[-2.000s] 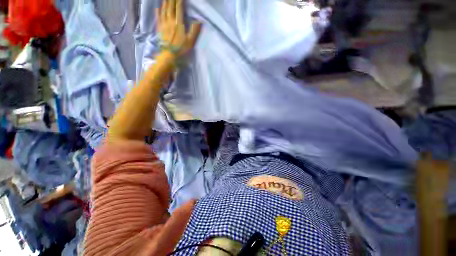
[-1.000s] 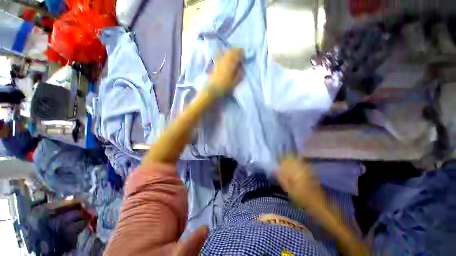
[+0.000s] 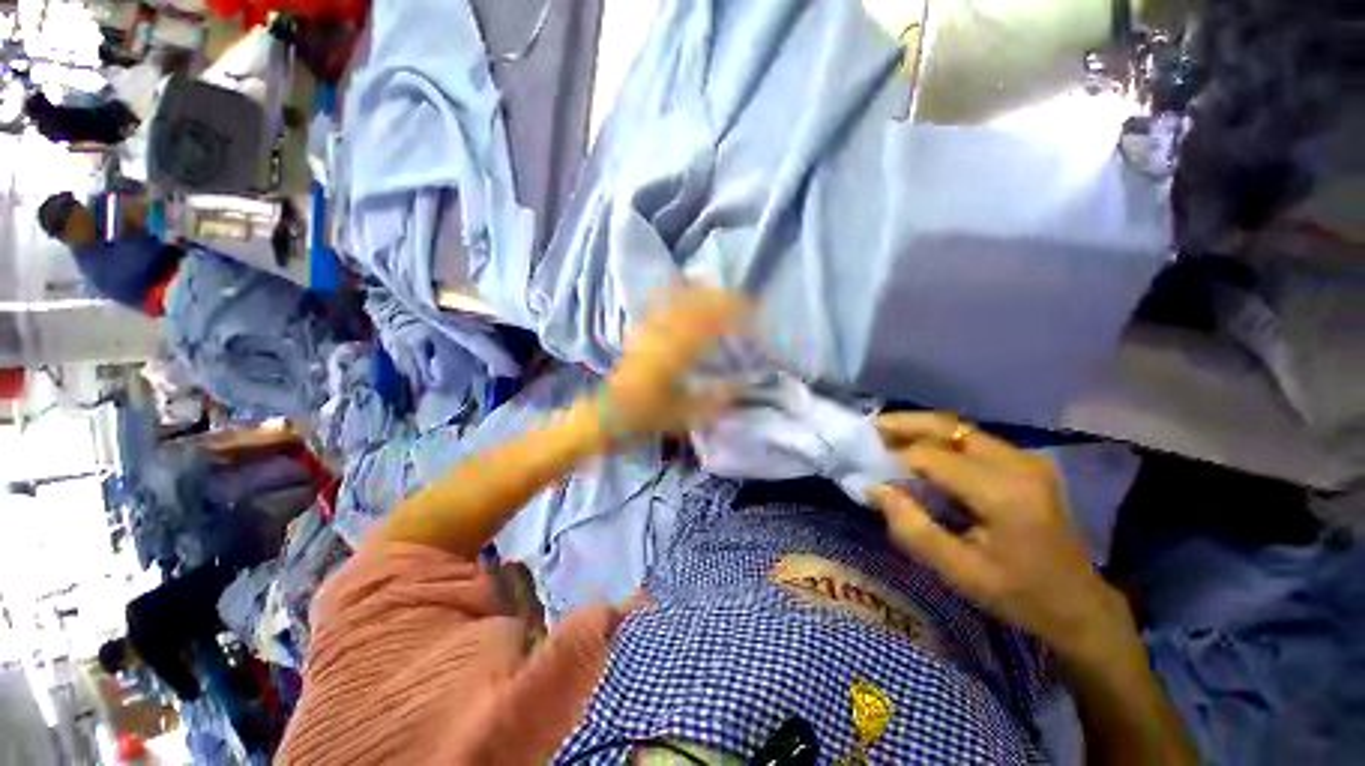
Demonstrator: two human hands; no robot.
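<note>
A light blue shirt piece [image 3: 779, 195] lies in folds on the pale machine table, and its near part hangs over the front edge above the lap. My right hand [image 3: 988, 516], with a ring, pinches a bunched pale part of the cloth [image 3: 794, 437] between thumb and fingers. My left hand [image 3: 674, 359] is blurred at the left end of the same bunch; its fingers seem closed on it. The presser foot and needle area [image 3: 1145, 90] shows small and bright at the upper right, away from both hands.
Light blue waiting pieces [image 3: 419, 150] drape over the table's left side, beside a grey-blue cloth strip [image 3: 551, 135]. Blue garments [image 3: 1257, 644] are heaped at the lower right. A red plastic bag [image 3: 307, 12] is at the upper left. A person [image 3: 113, 255] is at the far left.
My left hand has come down from the cloth on the table to the front edge. My right hand has moved up and now holds the bunched cloth. The view has shifted.
</note>
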